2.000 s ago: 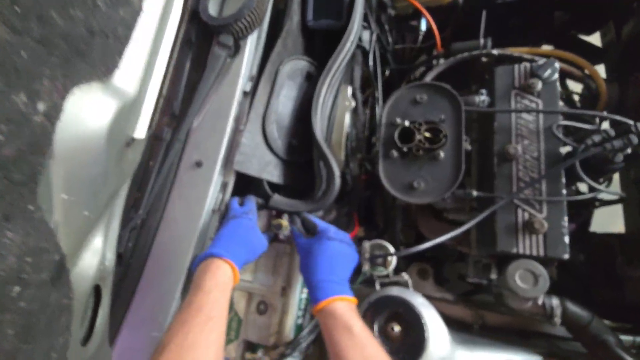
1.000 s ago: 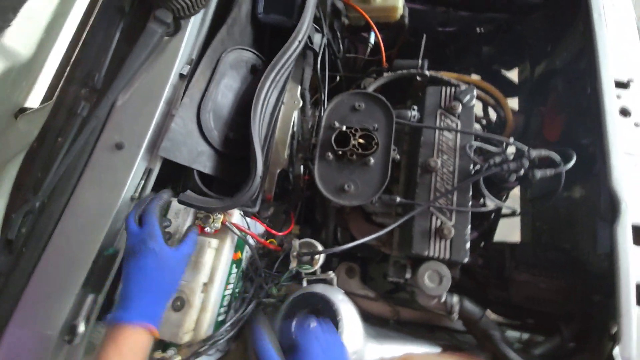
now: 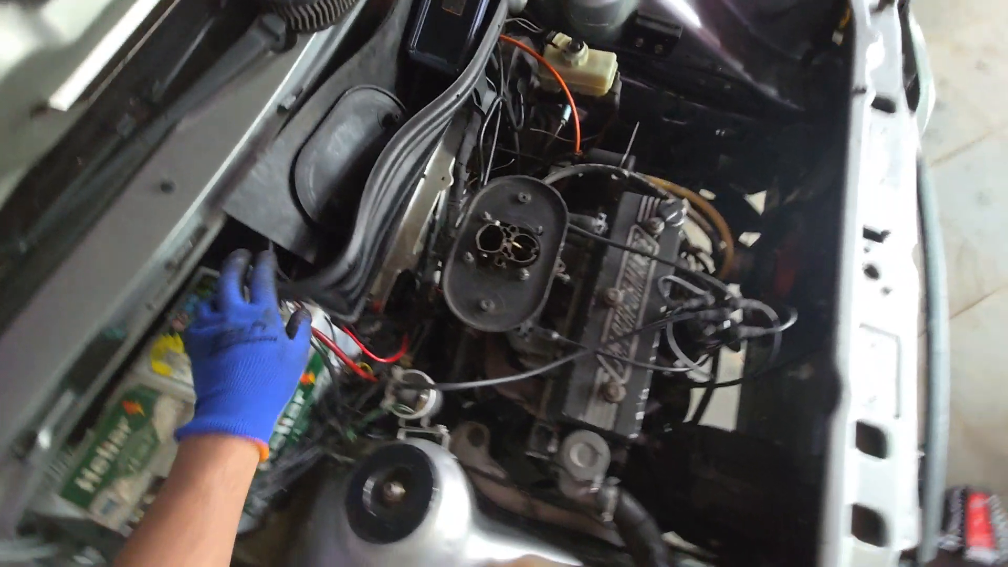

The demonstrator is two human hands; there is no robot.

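Note:
My left hand (image 3: 248,346), in a blue knit glove with an orange cuff edge, lies palm down over the car battery (image 3: 118,449), which bears green labels. Its fingers point up toward the dark gap beside the black rubber seal (image 3: 394,181), with the thumb apart, and I see nothing in its grip. The hand hides part of the battery top. Red wires (image 3: 366,350) run just right of the thumb. My right hand is not in view.
Right of the seal are the oval air cleaner base (image 3: 508,252) with the carburettor throat uncovered, and the ribbed valve cover (image 3: 622,315). A silver strut tower (image 3: 457,488) stands at the bottom. Black cables cross the engine. The white body edge (image 3: 878,354) runs down the right.
Both gloved hands were together at the battery two seconds ago. My right hand moved down toward the bottom, blurred, and has left view. My left hand stays over the battery, its fingers now stretched out.

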